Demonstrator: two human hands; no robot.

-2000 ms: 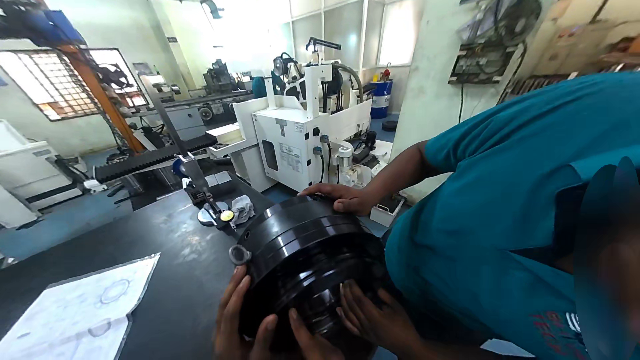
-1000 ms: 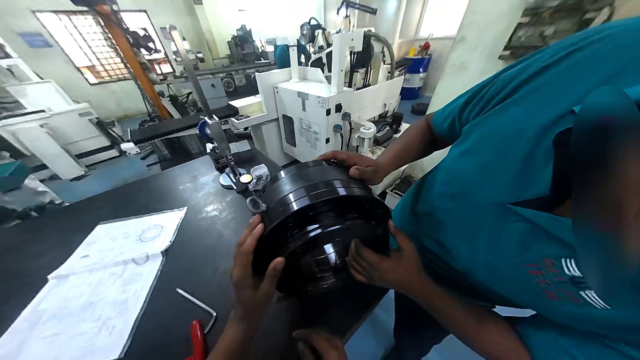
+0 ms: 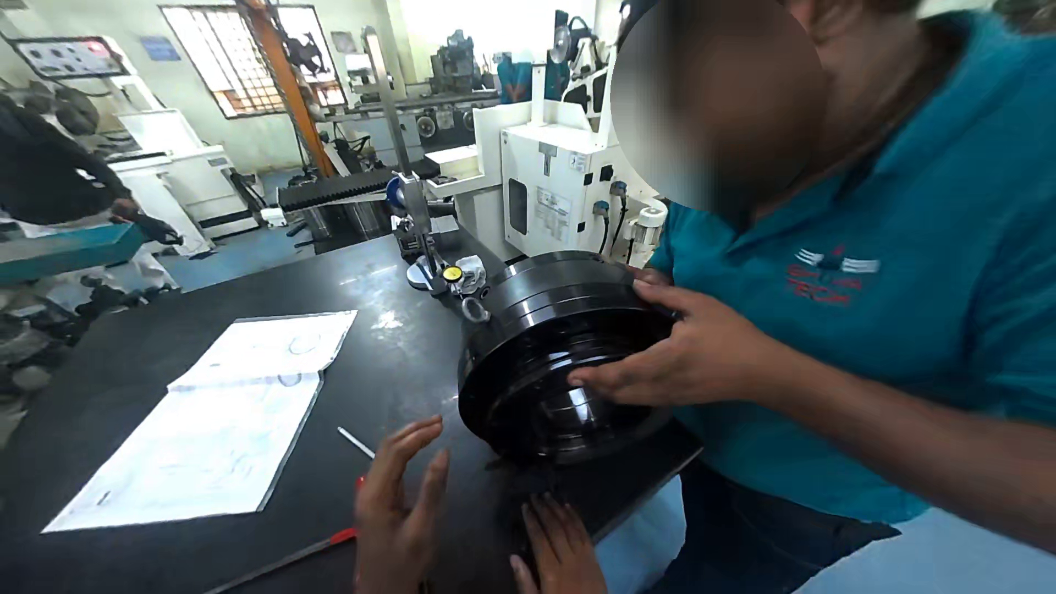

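A large black metal ring-shaped part point(image 3: 569, 305) with a stepped bore stands tilted on the dark table point(image 3: 412, 363). A co-worker's hand point(image 3: 693, 355) grips its right rim, and the other hand is mostly hidden behind it. My left hand point(image 3: 404, 503) is raised left of the part's lower edge, fingers apart and holding nothing. Below the part, my right hand point(image 3: 557, 544) rests near the table's edge with its fingers stretched out. A red-handled tool point(image 3: 342, 536) and a hex key point(image 3: 356, 442) lie beside and partly behind my left hand.
Drawing sheets point(image 3: 239, 412) lie on the left of the table. A dial gauge on a stand point(image 3: 451, 274) is behind the black part. The co-worker in a teal shirt point(image 3: 899, 247) stands close on the right. A white machine point(image 3: 544, 190) is beyond the table.
My left hand has come off the black part and moved away from its left side. The co-worker's near hand has shifted to the part's right rim. The co-worker now leans farther into view.
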